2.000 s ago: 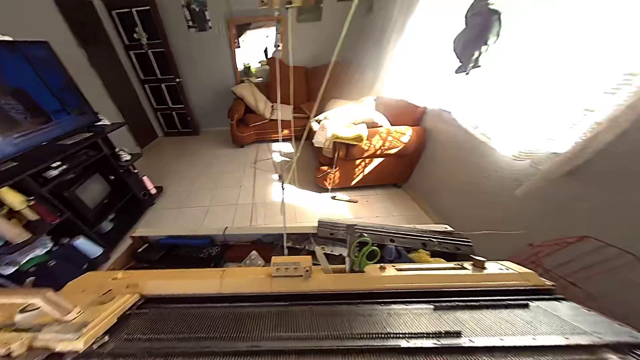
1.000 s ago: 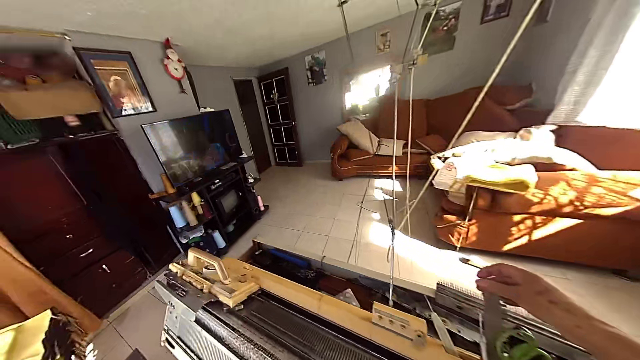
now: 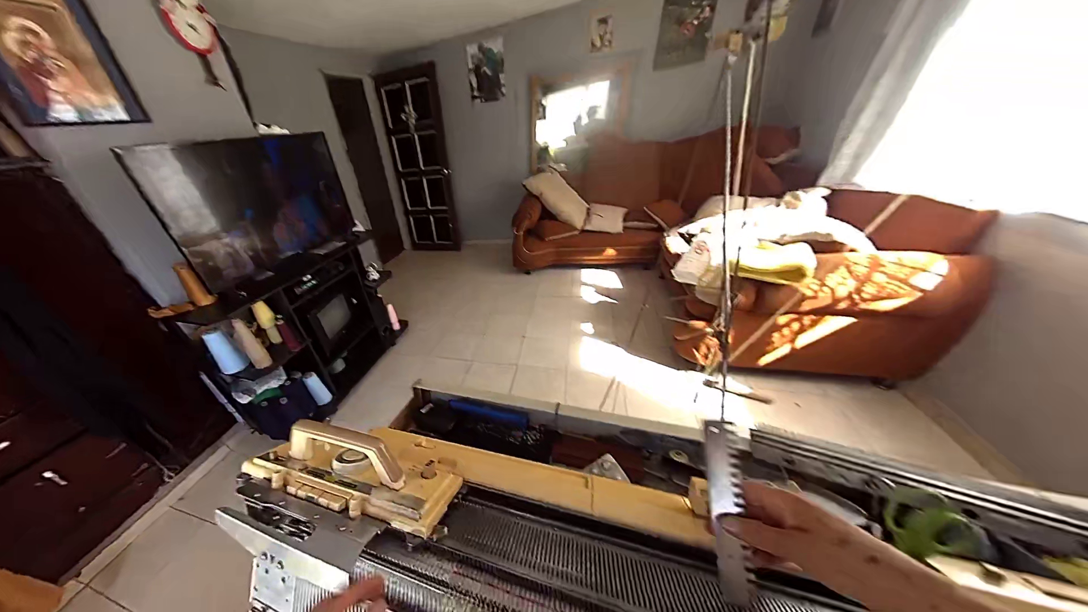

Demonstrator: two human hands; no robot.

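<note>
My right hand (image 3: 803, 531) grips a toothed metal comb strip (image 3: 727, 510), held upright over the needle bed (image 3: 595, 544) of a knitting machine. Only the fingers of my left hand (image 3: 353, 595) show at the bottom edge, by the left end of the bed; whether they hold anything is hidden. Left of the bed's middle rests the cream carriage (image 3: 357, 480) with its raised handle. Yarn strands (image 3: 728, 255) hang from above, behind the comb strip.
Behind the bed, an open tray (image 3: 561, 412) contains tools. Green-handled scissors (image 3: 922, 523) lie beside a metal rail (image 3: 901, 476) at right. A television (image 3: 246, 204) stands above shelves with yarn cones (image 3: 225, 350). Orange sofas (image 3: 850, 340) stand beyond the machine.
My right hand, at the right edge one second ago, is now farther in over the bed with the metal strip. Fingers of my left hand have come into view. The view has shifted considerably.
</note>
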